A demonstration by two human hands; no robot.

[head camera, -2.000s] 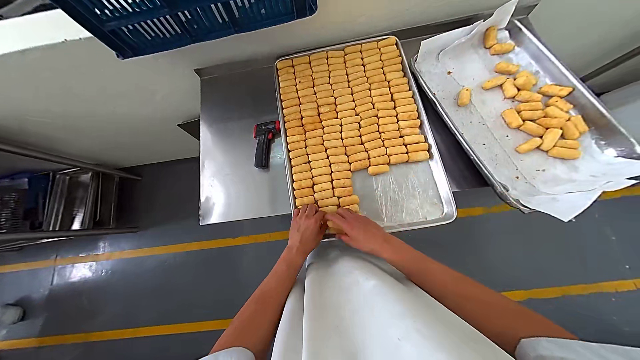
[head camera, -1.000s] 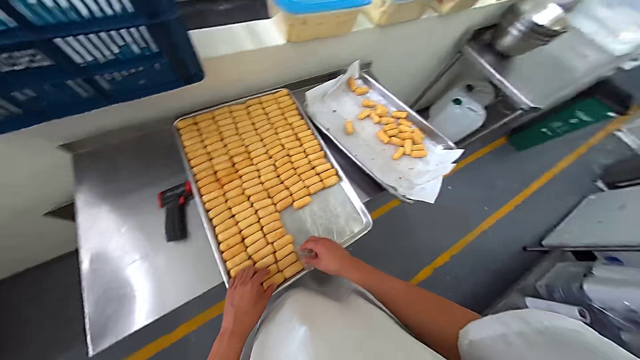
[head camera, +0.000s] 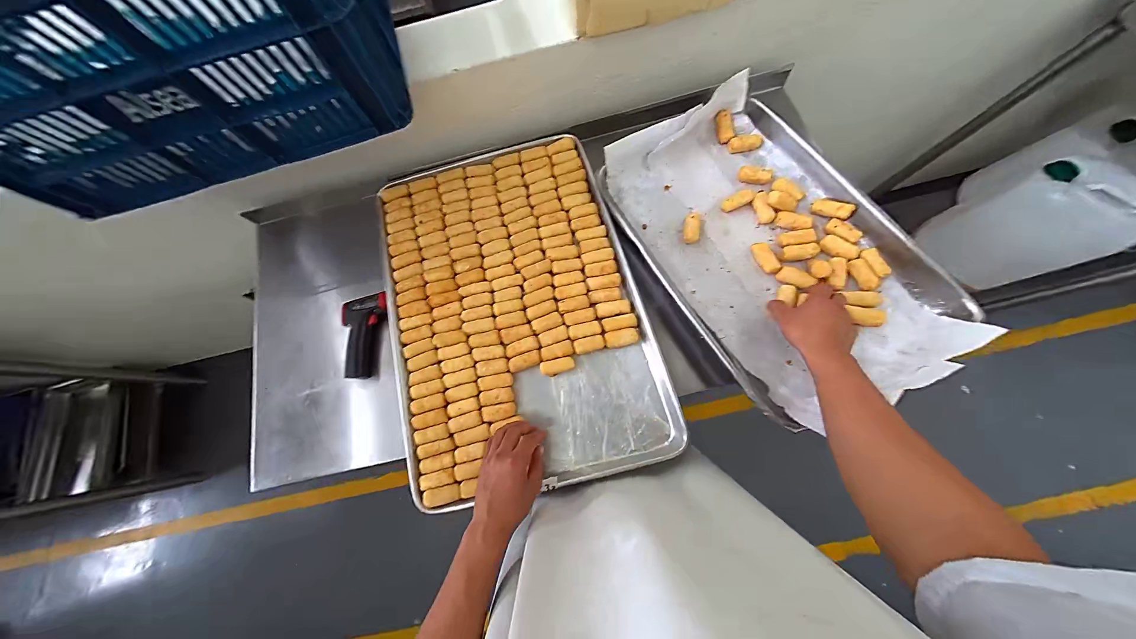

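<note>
Rows of short golden-brown food rolls (head camera: 479,257) lie packed side by side on a metal sheet tray (head camera: 652,355); its lower right part shows bare metal. My left hand (head camera: 513,470) rests over the rolls at the near edge of that tray, fingers curled and partly hiding them. At the right, my right hand (head camera: 816,327) reaches into loose rolls (head camera: 794,238) on a paper-lined metal tray (head camera: 923,275). Its fingertips touch rolls there; whether it grips one is hidden.
A black and red pistol-shaped infrared thermometer (head camera: 362,337) lies on the steel table (head camera: 302,390), left of the full tray. A blue plastic crate (head camera: 222,98) juts out at the upper left. White jugs (head camera: 1029,213) stand at the far right, beyond the lined tray.
My right hand has moved from the near edge of the packed tray to the loose rolls on the lined tray. My left hand remains by the packed rolls. The view has swung.
</note>
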